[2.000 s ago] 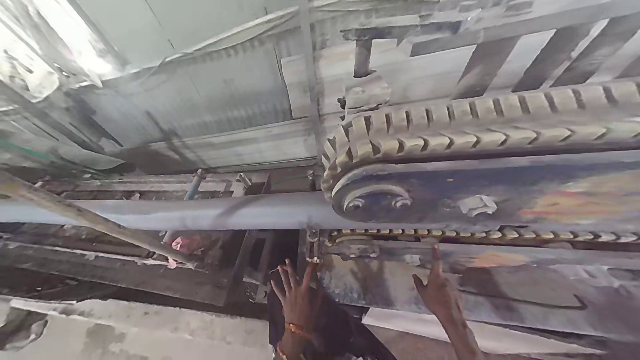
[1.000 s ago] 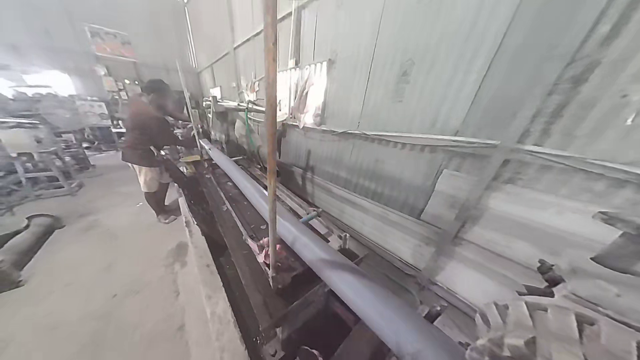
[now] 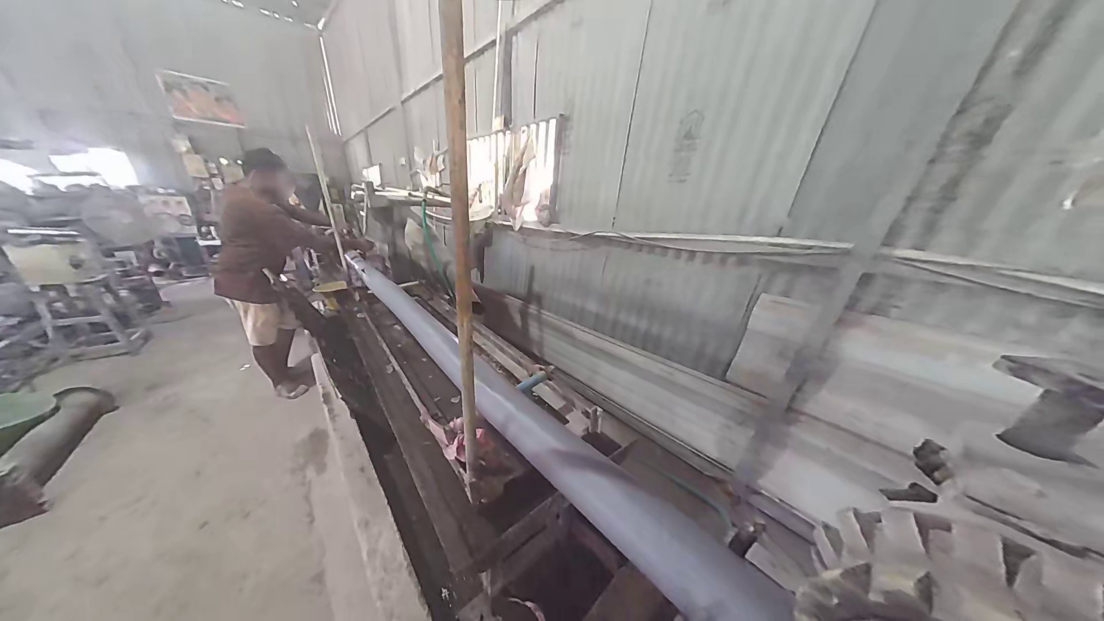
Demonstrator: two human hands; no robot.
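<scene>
Neither of my hands shows in the frame of now. A long grey pipe (image 3: 552, 440) runs from the lower right away to the far left, over a dark metal trough frame (image 3: 414, 457). At its far end a person (image 3: 259, 250) in a brown top and light shorts leans in, arms stretched toward the pipe. At the lower right is part of a tracked machine with thick pale blocks (image 3: 914, 561). A wooden pole (image 3: 461, 216) stands upright in front of the pipe.
A low concrete ledge (image 3: 362, 509) borders the trough. A corrugated metal wall (image 3: 690, 172) rises on the right. On the floor at left lie a large pipe piece (image 3: 65, 435) and a green basin (image 3: 21, 414). A yellow container (image 3: 330, 293) is near the person. Pink cloth (image 3: 474, 444) lies by the pole.
Two seconds ago both my hands were by the block track; now they are out of view. The view has swung left along the pipe.
</scene>
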